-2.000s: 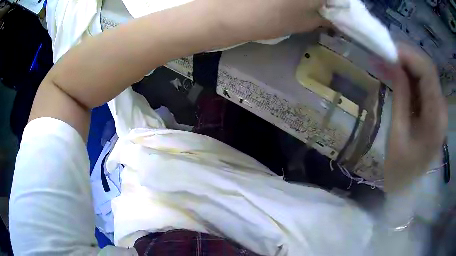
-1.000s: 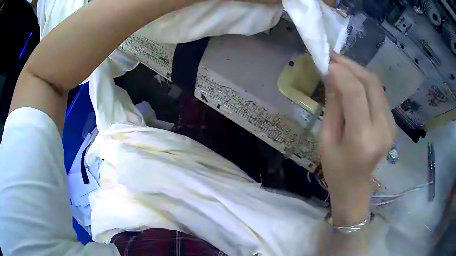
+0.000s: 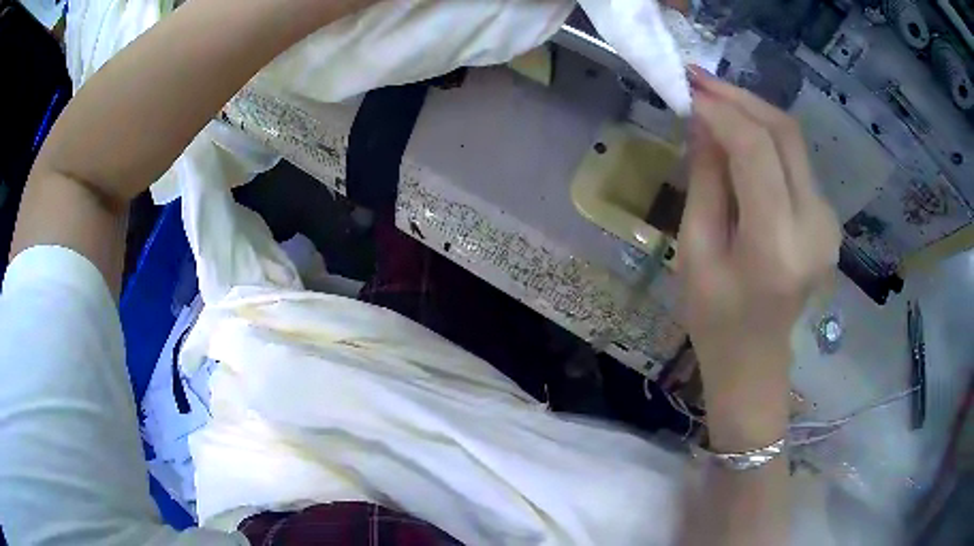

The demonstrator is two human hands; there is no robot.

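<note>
My right hand (image 3: 753,208) pinches the corner of a white garment piece (image 3: 644,48) between thumb and fingertips, above the machine's right part. The piece runs out of the top edge of the view. My left forearm crosses the upper left, but my left hand is cut off by the top edge. More white cloth (image 3: 427,48) hangs below that forearm over the machine bed (image 3: 497,139). A large cream-white garment bundle (image 3: 352,395) lies over my lap.
The cream-rimmed opening (image 3: 598,192) is in the machine front, left of my right hand. Thread snips (image 3: 915,368) and a small round metal part (image 3: 829,333) lie at right. A black strap (image 3: 376,144) crosses the bed. A blue bin (image 3: 155,304) with white pieces stands at left.
My right hand came from the far right to the piece's corner and now pinches it. The view has shifted, showing more of the machine's right side.
</note>
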